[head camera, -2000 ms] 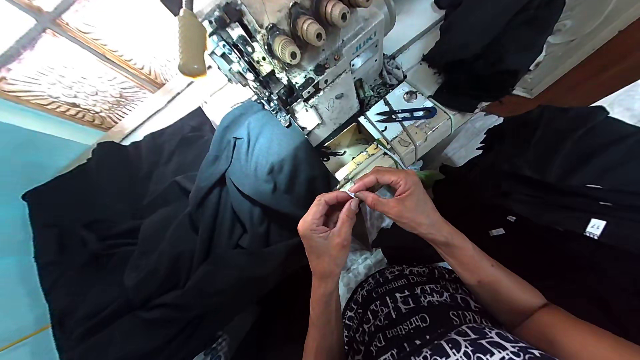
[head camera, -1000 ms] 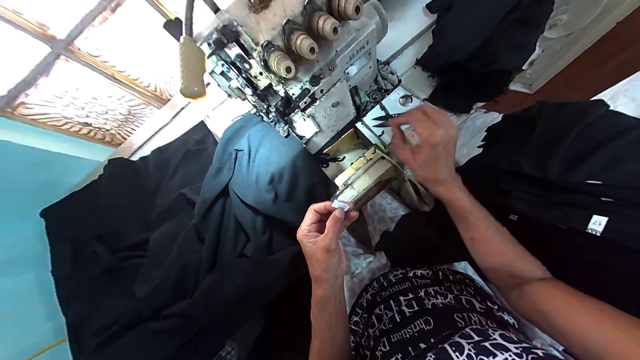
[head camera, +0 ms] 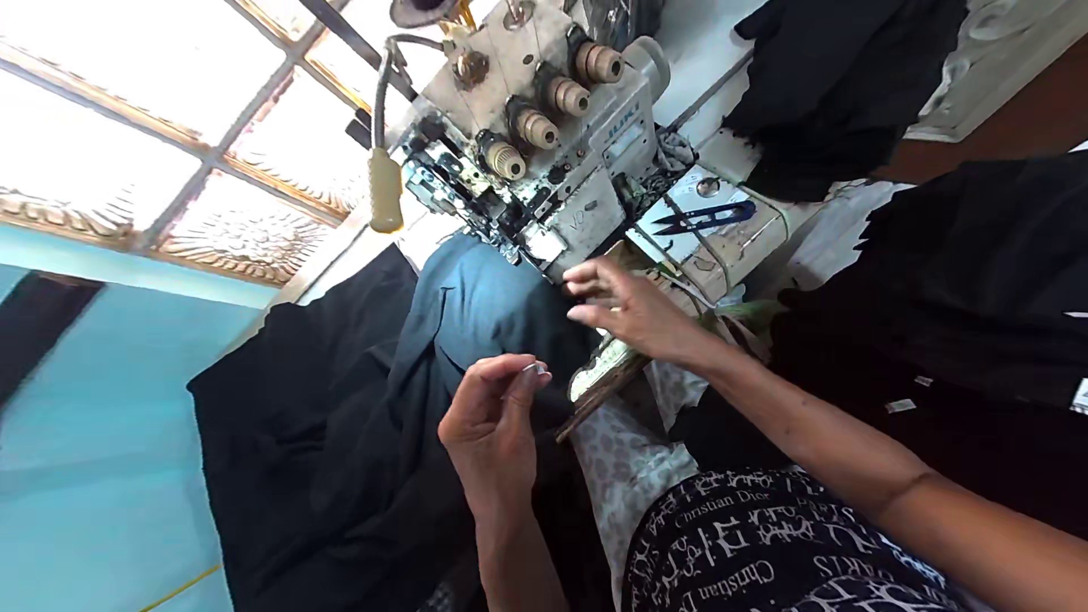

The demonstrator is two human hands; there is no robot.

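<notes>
A small white label (head camera: 535, 368) is pinched between thumb and forefinger of my left hand (head camera: 495, 408), above dark cloth. My right hand (head camera: 629, 308), fingers apart and holding nothing that I can see, hovers by the front edge of a Juki overlock sewing machine (head camera: 586, 217). Blue-handled thread snips (head camera: 705, 218) lie on the machine's side plate, under a cord or band. Dark fabric (head camera: 340, 425) is draped at the left, with its bluish, brightly lit part (head camera: 484, 297) against the needle area.
A lamp or sensor with a beige casing (head camera: 386, 191) hangs left of the machine. Black garments (head camera: 960, 280) with small labels (head camera: 901, 406) on them lie at the right. More black cloth (head camera: 841, 85) is heaped behind. A glass-block window (head camera: 246, 221) stands at the upper left.
Two seconds ago both hands met at the small white piece. The right hand then reached to the snips; now it is off them, nearer the needle area. The left hand keeps its pinch.
</notes>
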